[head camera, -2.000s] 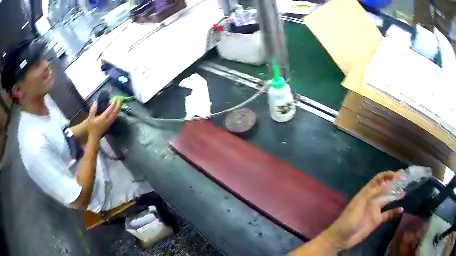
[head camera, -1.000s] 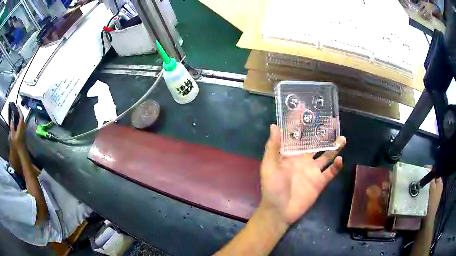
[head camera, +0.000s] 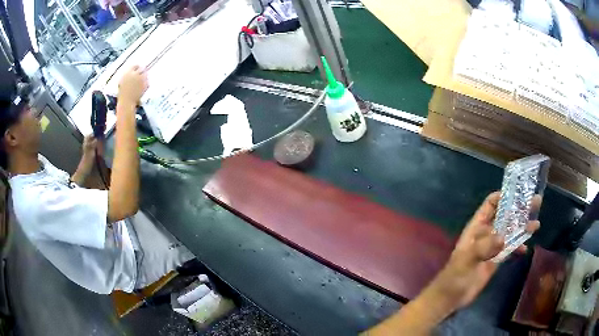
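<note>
My left hand comes in from the bottom edge and holds a clear lens cover by its edges, tilted up, over the right part of the bench. The cover's round optics are hard to make out at this angle. At the lower right edge the cream press pad stands beside the reddish-brown fixture block. A long reddish-brown board lies flat to the left of my hand. My right hand is out of the picture.
A white squeeze bottle, a round dark disc, white tissue and a thin hose are behind the board. Stacked cardboard layers stand back right. A seated person with raised arms is at left.
The view has swung left, and the seated person shows more fully. The clear cover in my left hand has turned from facing me to a slanted angle. The person's hand is raised higher.
</note>
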